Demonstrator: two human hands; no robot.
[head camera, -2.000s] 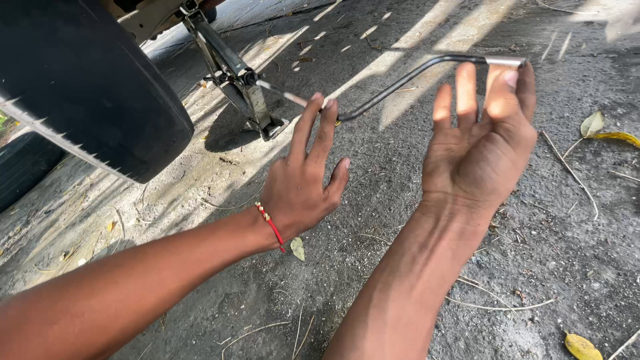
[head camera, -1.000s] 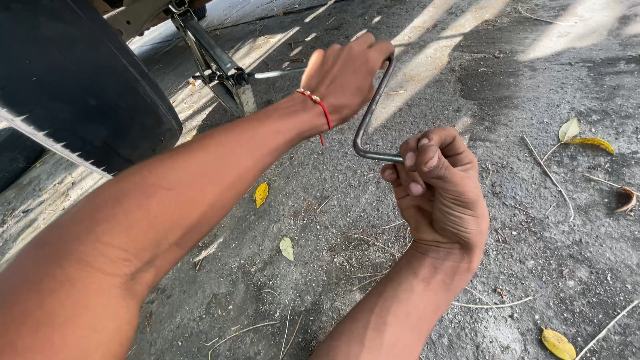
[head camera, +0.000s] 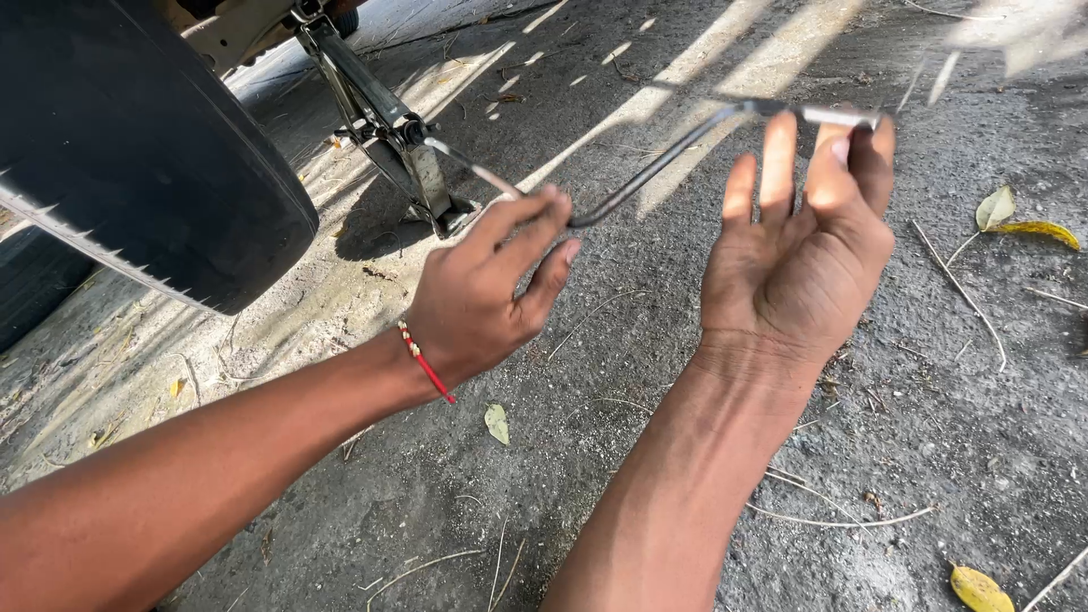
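A bent metal crank handle (head camera: 659, 174) runs from a scissor jack (head camera: 387, 119), which stands on the ground under a vehicle. My left hand (head camera: 489, 280), with a red beaded cord at the wrist, is loosely around the crank's straight part near its first bend, its fingers over the rod and the thumb below. At the crank's outer end my right hand (head camera: 790, 229) holds the short grip with thumb and fingers, palm facing up. Parts of the rod are hidden behind the fingers, and the crank is slightly blurred.
A large black tyre (head camera: 153, 153) fills the upper left, close to the jack. Another tyre (head camera: 38, 280) shows at the left edge. Rough concrete ground (head camera: 595, 476) carries thin twigs, a green leaf (head camera: 496, 423) and a yellow leaf (head camera: 980, 588).
Since one second ago, the crank's outer end has swung up and my right hand has risen with it. My left hand's fingers have loosened from a closer grip.
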